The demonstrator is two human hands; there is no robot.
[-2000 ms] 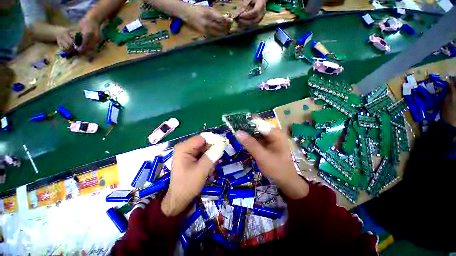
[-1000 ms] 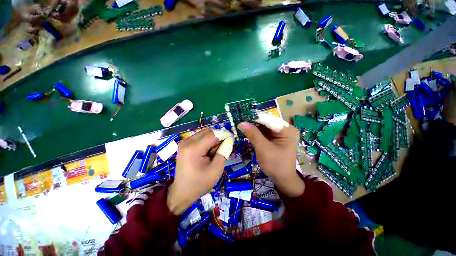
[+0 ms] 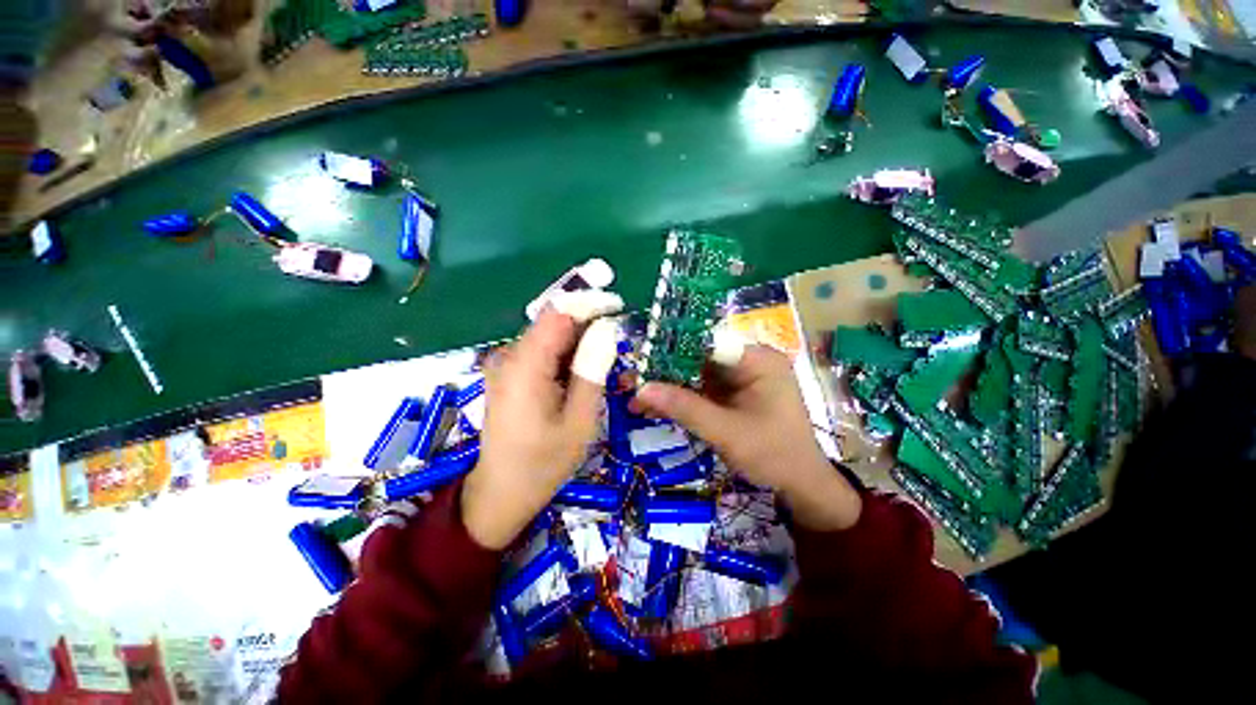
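Observation:
A green PCB panel [image 3: 693, 306] with rows of pale components stands up from my right hand [image 3: 751, 413], held between thumb and fingers. My left hand [image 3: 535, 400] is just left of the panel, its white-covered thumb and finger raised close together; whether a small piece is between them cannot be told. Blue battery cells [image 3: 678, 510] with white labels and thin leads lie heaped below and between my hands. More green PCB panels [image 3: 985, 372] are piled to the right.
The green belt [image 3: 551, 179] crosses beyond my hands, carrying pale pink car bodies [image 3: 324, 262], wired blue cells [image 3: 417, 226] and a white strip [image 3: 135, 350]. Printed paper [image 3: 138, 565] covers the bench at left. A dark sleeve [image 3: 1157, 537] and more blue cells [image 3: 1187, 296] are at right.
The green panel now stands taller and shows more of its face. My left hand has moved slightly away from it. The belt items have shifted right in view.

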